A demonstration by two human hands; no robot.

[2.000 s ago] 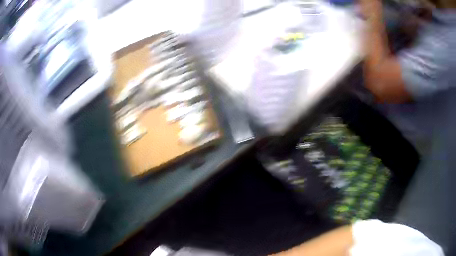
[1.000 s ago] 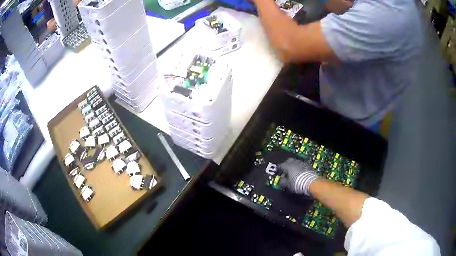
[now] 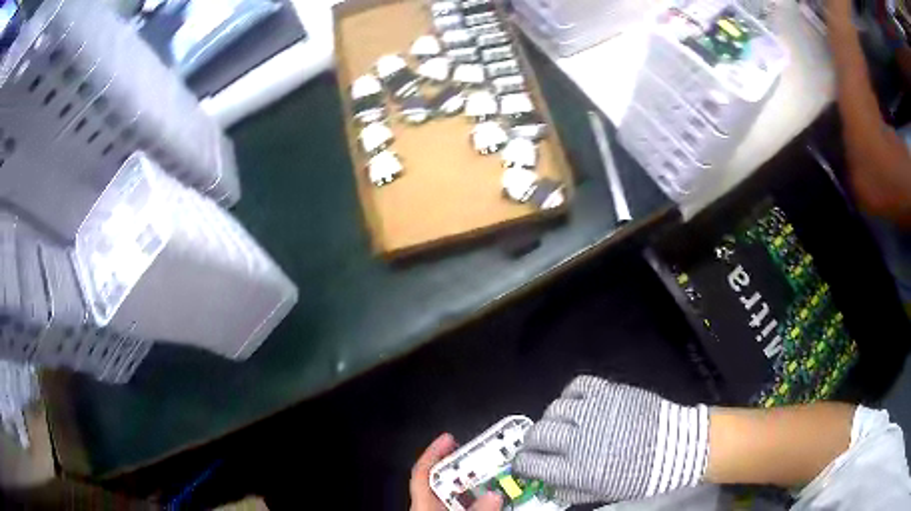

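Observation:
A white plastic housing [image 3: 481,461] is held low at the bottom centre, partly cut off by the frame's edge. My left hand [image 3: 440,479], bare, grips its left side, with fingertips showing at the rim and over the floor. My right hand [image 3: 614,439], in a grey-white striped glove, is at the housing's right side. Its fingers are on a green circuit board with a yellow block [image 3: 512,487], at or in the housing. The glove hides part of the board and the housing's right end.
A cardboard tray [image 3: 430,215] of white-and-black modules lies on the dark green bench [image 3: 300,215]. White housing stacks [image 3: 205,289] stand left, a filled stack [image 3: 689,110] right. A metal strip [image 3: 609,168] lies between. A black bin of boards [image 3: 734,329] is low right. A person's arm [image 3: 864,120] is at upper right.
My right hand has moved from the black bin to the housing at the bottom centre, with a board now at its fingers. My left hand and the housing have come into view. The camera has turned left.

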